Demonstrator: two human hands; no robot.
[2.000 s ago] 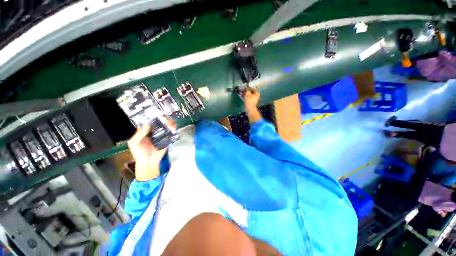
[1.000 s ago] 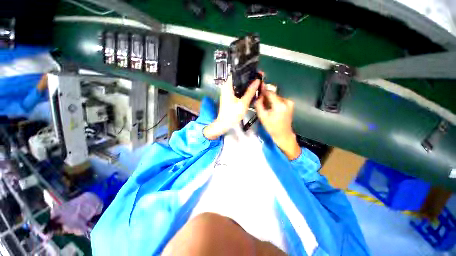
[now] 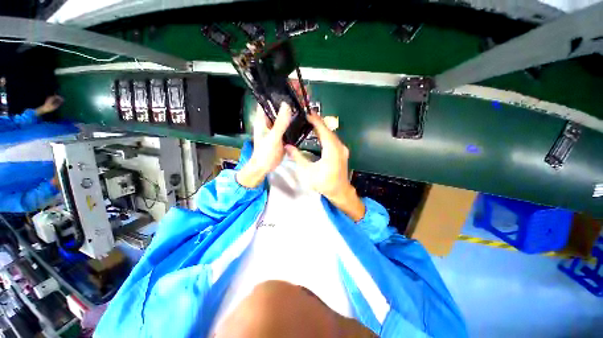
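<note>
A partly assembled black phone (image 3: 274, 76) is held tilted above the green bench. Two dark layers seem to stand apart at its top end. My left hand (image 3: 266, 145) grips its lower left side, thumb on its face. My right hand (image 3: 327, 165) grips its lower right edge. Board assemblies (image 3: 314, 119) lie partly hidden behind the phone and fingers. A small cream item (image 3: 331, 123) lies beside them. An open black shell (image 3: 412, 109) lies on the bench to the right.
A black tray (image 3: 197, 102) holds several silvery assemblies (image 3: 159, 100) at left. Another dark piece (image 3: 563, 145) lies far right. Dark parts (image 3: 296, 27) sit on the belt behind. A grey post (image 3: 516, 49) slants at right. A brown carton (image 3: 444, 218) and blue crate (image 3: 525, 223) stand below.
Since the oldest frame, my right hand has come from the bench to the phone. Since one second ago, the phone has tilted to the left and its layers show apart. The view has shifted too.
</note>
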